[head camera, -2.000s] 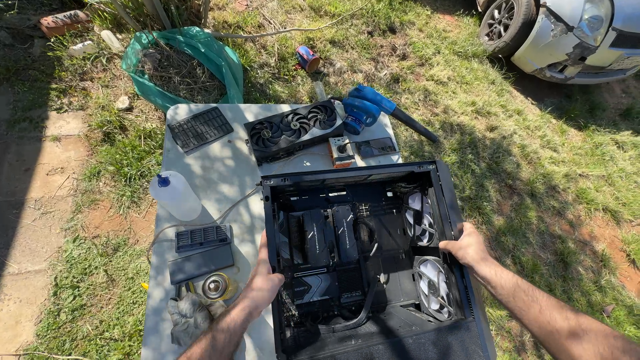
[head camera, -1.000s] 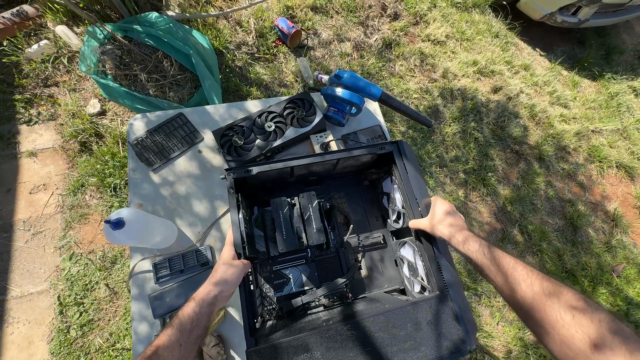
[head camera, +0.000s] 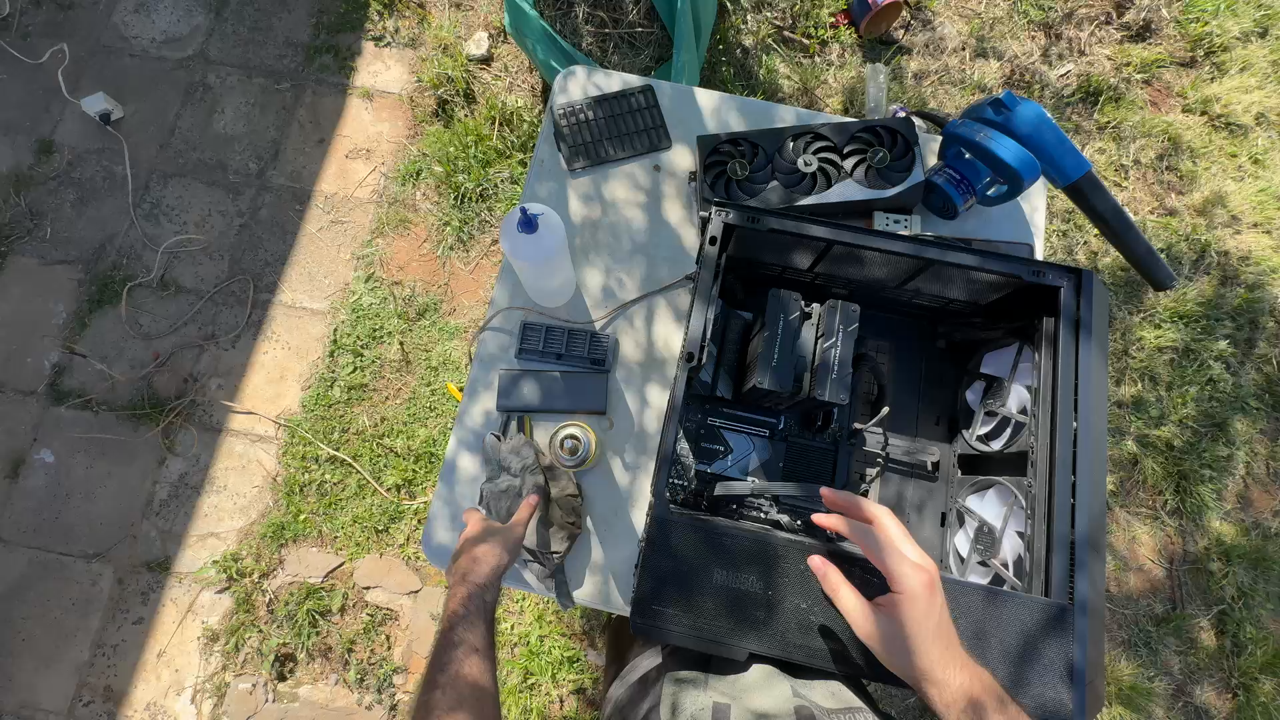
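My left hand (head camera: 490, 540) is at the near left edge of the table, its fingers on a crumpled grey cloth (head camera: 515, 480); whether they grip it is hard to tell. My right hand (head camera: 885, 580) hovers over the near part of an open black computer case (head camera: 1085, 440), fingers spread, holding nothing. Inside the case are a dual-tower CPU cooler (head camera: 775, 350), a motherboard (head camera: 740, 450) and two white-bladed fans (head camera: 990, 530) on the right side. A spray can (head camera: 573, 445), seen from above, stands beside the cloth.
Past the case lie a three-fan graphics card (head camera: 810, 165) and a blue electric blower (head camera: 1000, 150). A plastic bottle (head camera: 540, 260), slotted panel (head camera: 612, 127), small grille (head camera: 565, 345) and dark flat panel (head camera: 552, 391) are on the table (head camera: 640, 230). A cable crosses the tabletop.
Both hands have let go of the case's sides. My left hand has moved to the cloth, and my right hand is now above the case's near part. The view has shifted left.
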